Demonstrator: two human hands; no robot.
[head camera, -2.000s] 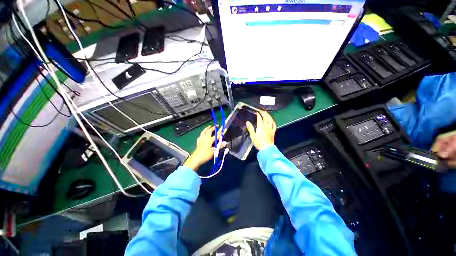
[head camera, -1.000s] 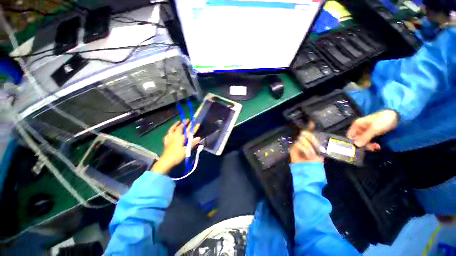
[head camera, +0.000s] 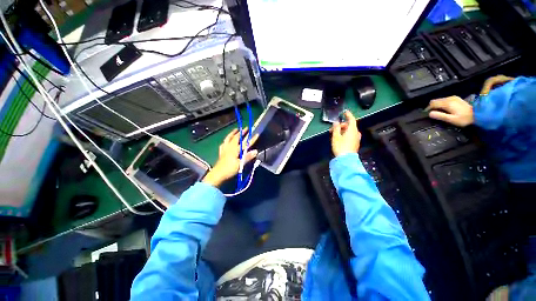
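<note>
My left hand (head camera: 234, 157) is shut on the white cable (head camera: 242, 187) beside the blue cables (head camera: 249, 117), at the left edge of the right coupler plate (head camera: 292, 144). A black phone (head camera: 276, 132) lies on that plate. My right hand (head camera: 345, 136) has its thumb and fingertips on the near end of another dark phone (head camera: 334, 103), at the bench edge between a white card (head camera: 312, 94) and the mouse (head camera: 365, 92). The left plate (head camera: 194, 163) bears a dark phone (head camera: 169, 170); the white cable loops past it.
The silver-grey tester (head camera: 176, 88) stands behind the plates, with black slabs on top. A bright monitor (head camera: 335, 35) stands behind the mouse. Black trays (head camera: 405, 188) are stacked at right. Another person's hand (head camera: 452, 110) is over them. A second mouse (head camera: 83, 206) is at left.
My right hand has moved from the trays, where it held a phone near the other person's hand, to the bench edge. A dark phone now shows there. My left hand stays at the cables.
</note>
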